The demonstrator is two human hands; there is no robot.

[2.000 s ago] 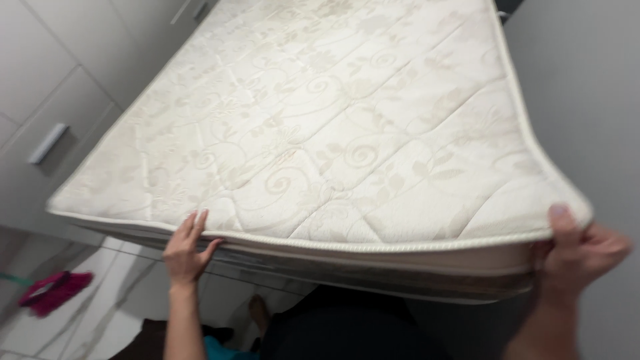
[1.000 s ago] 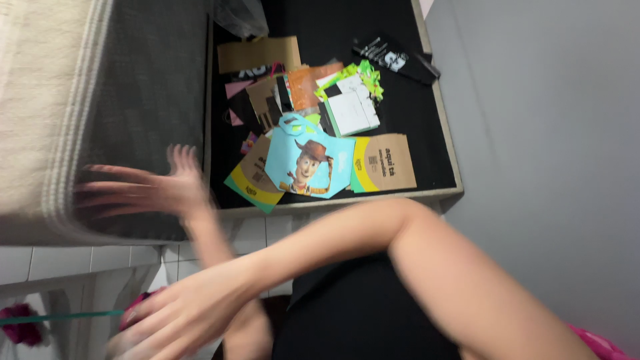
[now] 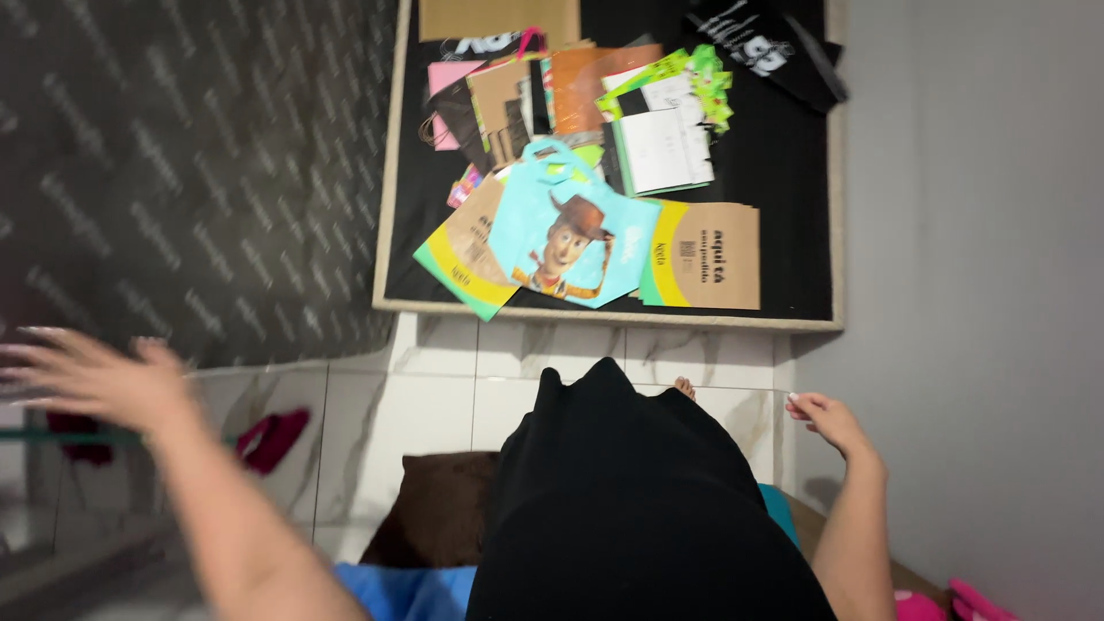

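Note:
The mattress [image 3: 198, 155] is tilted up on the left, its dark printed underside towards me. My left hand [image 3: 103, 379] lies against the lower part of that underside, fingers spread and blurred. My right hand [image 3: 824, 418] hangs low at the right beside the grey wall, fingers loosely bent, holding nothing. Between them is the black-lined bed base [image 3: 793, 259]. On it lie a light-blue bag with a cowboy figure [image 3: 569, 241], brown paper bags [image 3: 720, 259], a white paper bag [image 3: 660, 151], an orange bag [image 3: 591, 86] and a black plastic bag [image 3: 768, 52].
A grey wall [image 3: 975, 259] bounds the base on the right. White marbled floor tiles [image 3: 423, 414] show below it. Magenta slippers [image 3: 276, 440] lie at the left, near a brown cushion [image 3: 440, 509] and blue fabric [image 3: 414, 591].
Two seconds ago both hands held the mattress edge, its patterned top showing. The mattress is now raised to the left, baring the base and bags. My right hand has moved off to the right.

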